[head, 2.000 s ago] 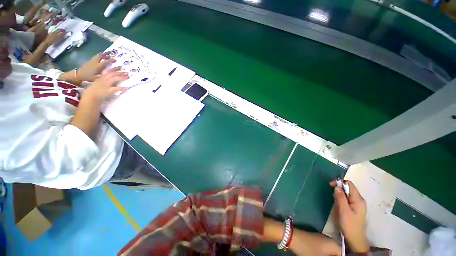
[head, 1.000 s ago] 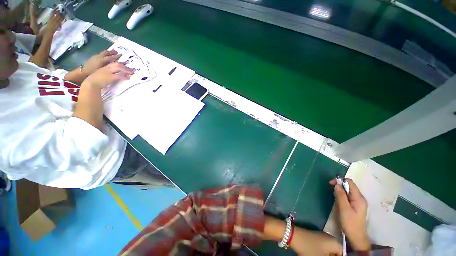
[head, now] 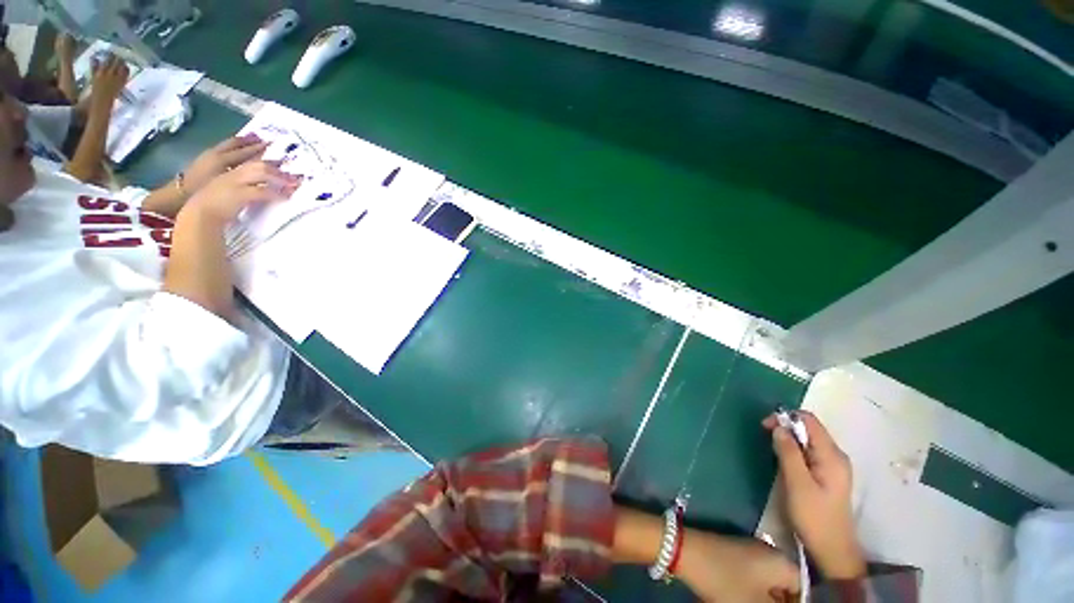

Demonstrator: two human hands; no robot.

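My right hand, at the lower right, pinches a small white plug with a shiny tip between thumb and fingers. A thin white cord runs down past the wrist. My left hand lies low in the picture beside my right wrist; its fingers are hidden, so its grip cannot be told. A bracelet and a plaid sleeve show on the left arm. Two white handheld units lie on the green belt at the upper left.
A neighbour in a white shirt has both hands over white sheets at left. A dark phone-like rectangle lies beside them. A pale post stands at right by the rail. An open carton is on the floor.
The view has shifted slightly. The two units on the belt have moved a little to the right relative to the sheets. My right hand keeps its pinch on the plug.
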